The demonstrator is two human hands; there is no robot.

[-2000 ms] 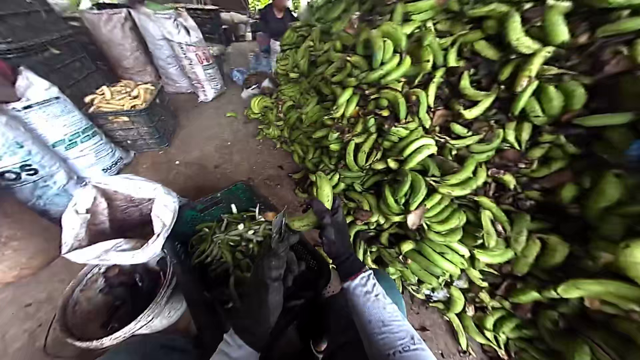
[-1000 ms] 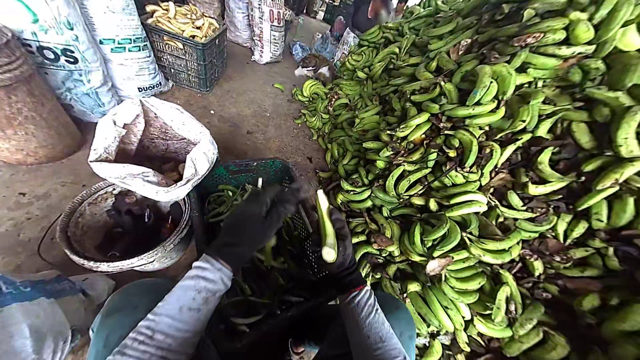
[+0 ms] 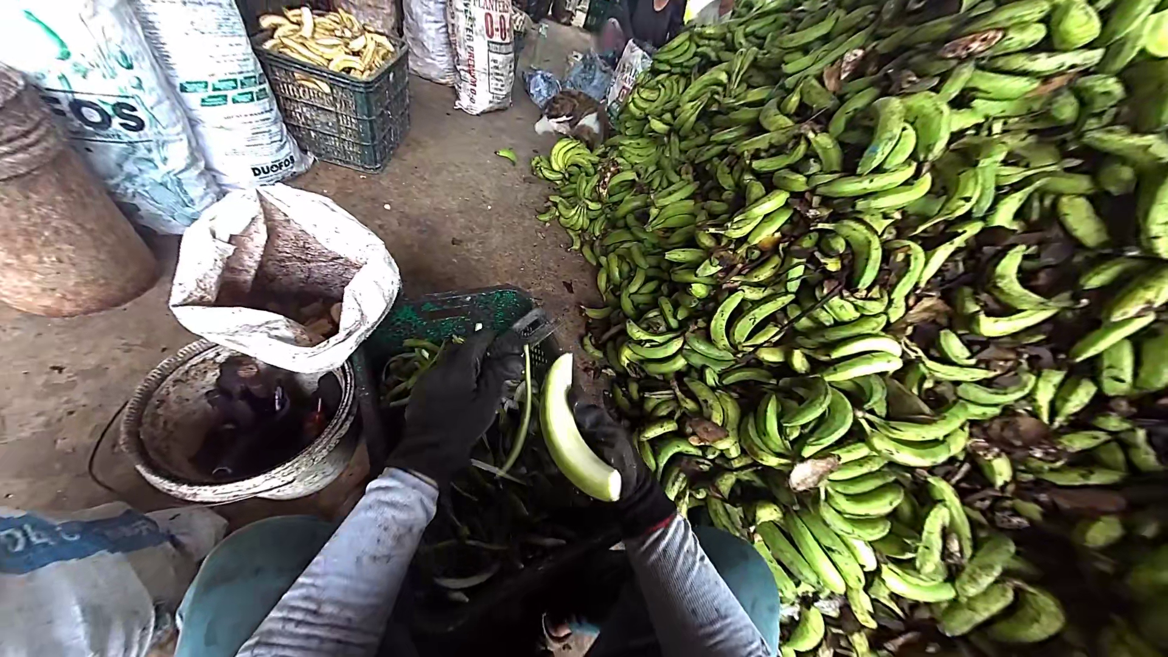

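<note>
My left hand, in a dark glove, is closed on a small grey blade-like tool, mostly hidden by the fingers. A thin green strip of peel hangs beside it. Just to the right, my right hand, also gloved, grips a plantain that is pale and peeled on the side facing me. Its lower end is cut flat. Below both hands, green peels lie in a dark green plastic crate between my knees.
Green plantains form a large heap on the right. At left stand an open white sack, a bucket with dark contents and filled sacks. Farther back are a crate of peeled plantains, a cat and a person.
The plantain in my right hand was green two seconds ago and now shows a broad pale side. A loose strip of peel now hangs by my left hand. The view has shifted.
</note>
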